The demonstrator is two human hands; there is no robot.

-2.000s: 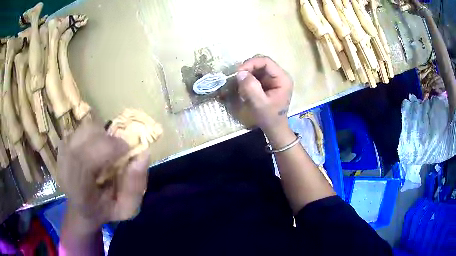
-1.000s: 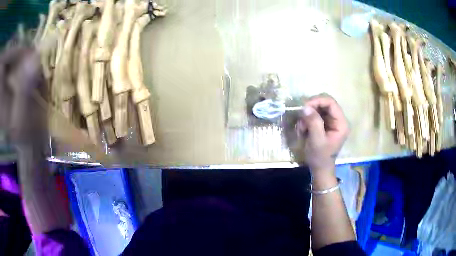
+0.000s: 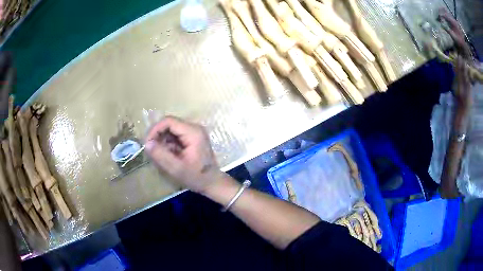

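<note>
My right hand point(image 3: 182, 153) pinches a thin pale stick point(image 3: 139, 152) between thumb and fingertips. The stick's tip is in the small white oval glue dish point(image 3: 126, 151), which sits beside a dark wet stain on the table. Tan carved shaft pieces point(image 3: 33, 164) lie side by side at the left, their narrow squared ends towards the front edge. A blurred brown shape, possibly my left hand or arm, is cut off by the left edge; whether it holds anything is hidden.
More shaft pieces point(image 3: 296, 47) lie at the upper right. A small whitish bottle point(image 3: 194, 17) stands beyond the dish. A blue crate point(image 3: 273, 177) below the table holds curved tan pieces. Another person's arm point(image 3: 459, 132) is at the right. A green surface point(image 3: 79, 37) lies beyond the table.
The view has turned, so the dish and my right hand appear further left. The stick stays at the dish. The blurred arm at the left has mostly left the picture.
</note>
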